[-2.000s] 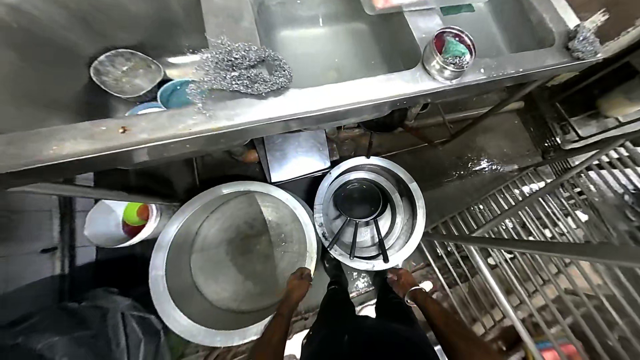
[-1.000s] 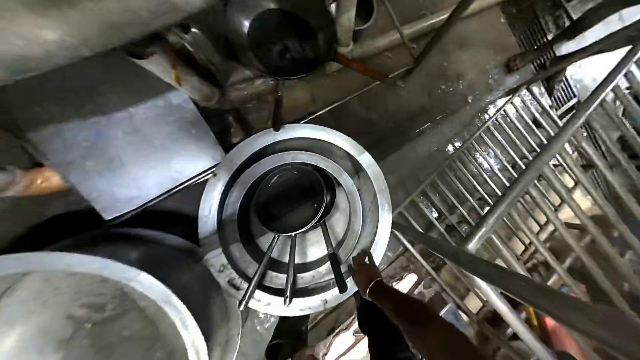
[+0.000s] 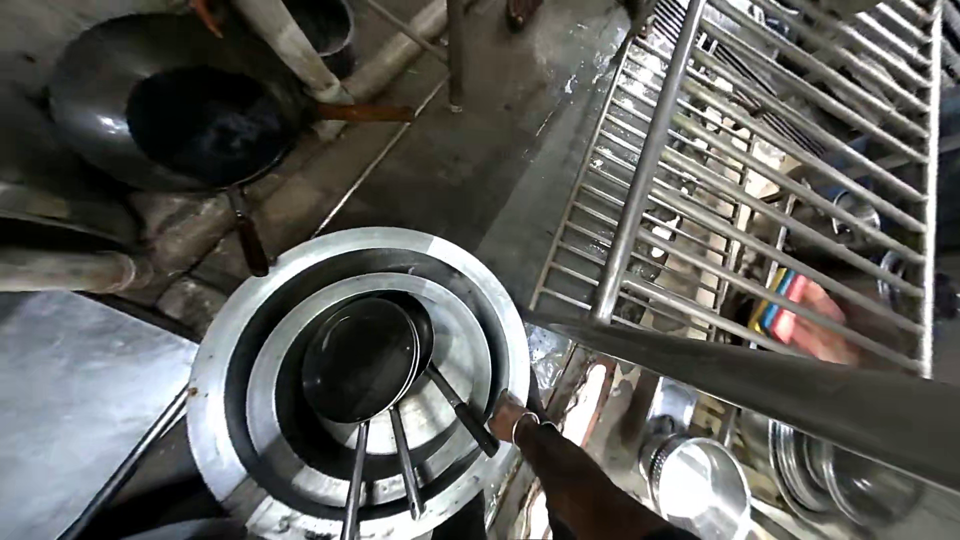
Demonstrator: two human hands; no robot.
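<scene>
A large round metal basin [image 3: 208,405] stands low in front of me, with a smaller metal basin [image 3: 264,397] nested in it. Several dark frying pans [image 3: 361,360] lie stacked inside, their long handles pointing toward me over the rims. My right hand [image 3: 511,416], with a bangle at the wrist, grips the right rim of the large basin, close beside one black pan handle [image 3: 474,427]. My left hand is out of the frame.
A metal sheet [image 3: 82,405] lies at left. Dark woks [image 3: 202,120] with wooden handles rest by pipes [image 3: 289,45] at upper left. A metal rack [image 3: 645,165] fills the right, with steel pots [image 3: 694,480] below it. The floor [image 3: 465,165] beyond looks wet.
The view has turned right and come closer to the nested basins. The sink and the wide basin on the left have left the view. My left hand, on that basin's rim two seconds ago, is gone from sight.
</scene>
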